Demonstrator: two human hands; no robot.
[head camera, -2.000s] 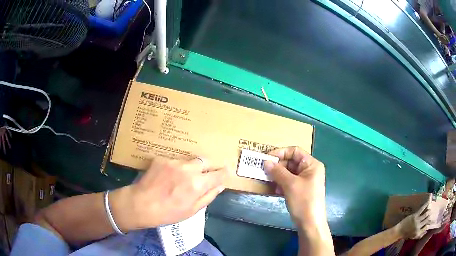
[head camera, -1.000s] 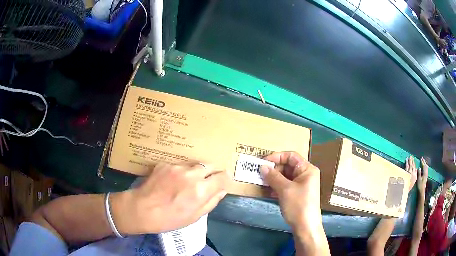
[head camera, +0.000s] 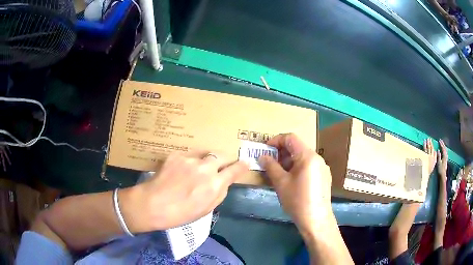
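A long brown carton with dark "KEIID" print lies on the dark green worktop. A white barcode label lies at the outlined rectangle near the carton's right end. My right hand pinches the label's right end between thumb and fingers. My left hand rests over the carton's lower edge, its fingertips at the label's left end; a ring is on one finger. A white label sheet with rows of barcodes hangs below my left hand, over my lap. Whether my left hand holds the sheet is hidden.
A second carton stands just right of the first, with another person's hands at its far end. A bright green strip runs behind the cartons. A white pipe, black fan and white cable are at the left.
The second carton has come in from the right and stands beside the first. My left fingers have moved to the label's left end. The view has shifted slightly.
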